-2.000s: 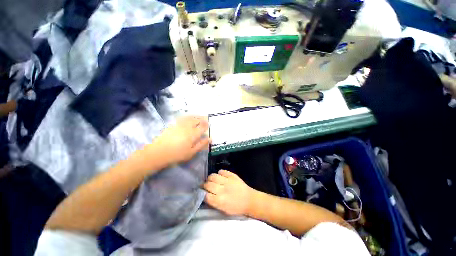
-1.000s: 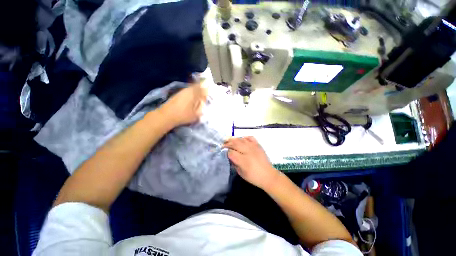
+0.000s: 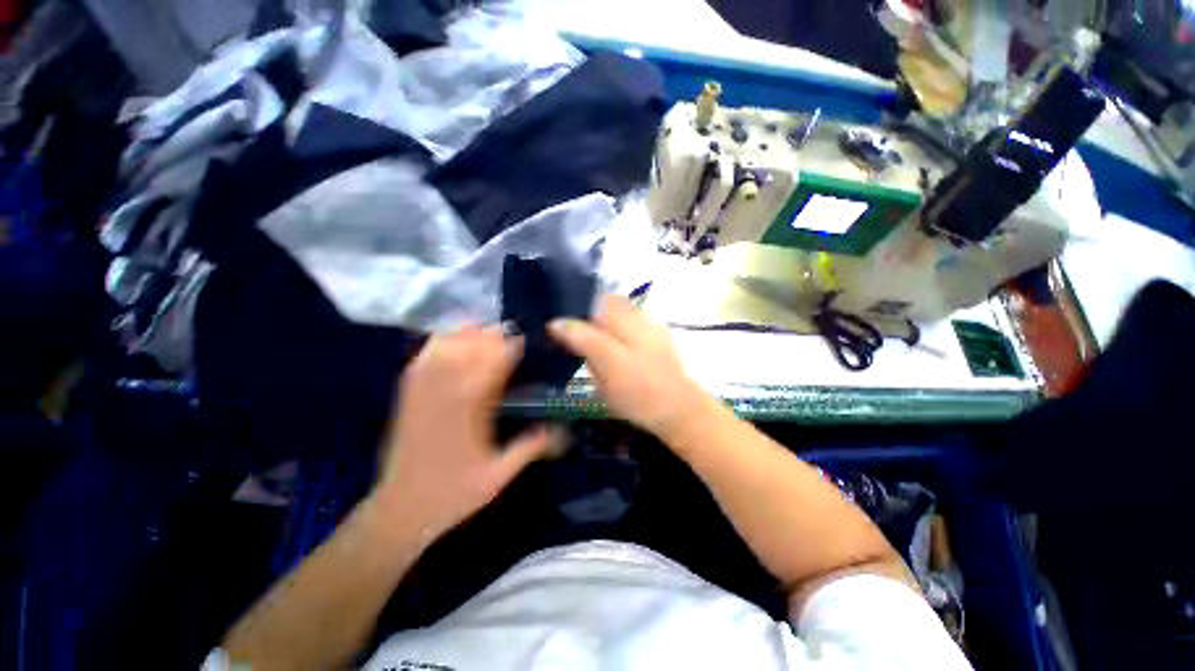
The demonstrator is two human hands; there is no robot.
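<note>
Both my hands are in front of the machine at the table's front edge. My right hand (image 3: 637, 361) pinches a small black fabric piece (image 3: 530, 299) between thumb and fingers. My left hand (image 3: 452, 417) is blurred, its thumb spread from the fingers, whose tips touch the black piece's left side; whether it grips is unclear. Pale grey fabric (image 3: 380, 239) joined to or lying among black fabric panels (image 3: 557, 138) spreads behind my hands, left of the needle area. The cream sewing machine (image 3: 747, 177) with its green-framed lit screen (image 3: 828, 214) stands behind my right hand.
Black-handled scissors (image 3: 849, 336) lie under the machine arm. The green table edge (image 3: 865, 402) runs along the front. A blue bin (image 3: 1016, 564) with odds and ends is below right. Dark cloth (image 3: 1114, 420) is at the far right. A black device (image 3: 1020, 157) sits atop the machine.
My hands have left the grey cloth beside the needle area and are now at a small black piece. The left hand has moved down, towards me. The head view has shifted, showing more heaped cloth.
</note>
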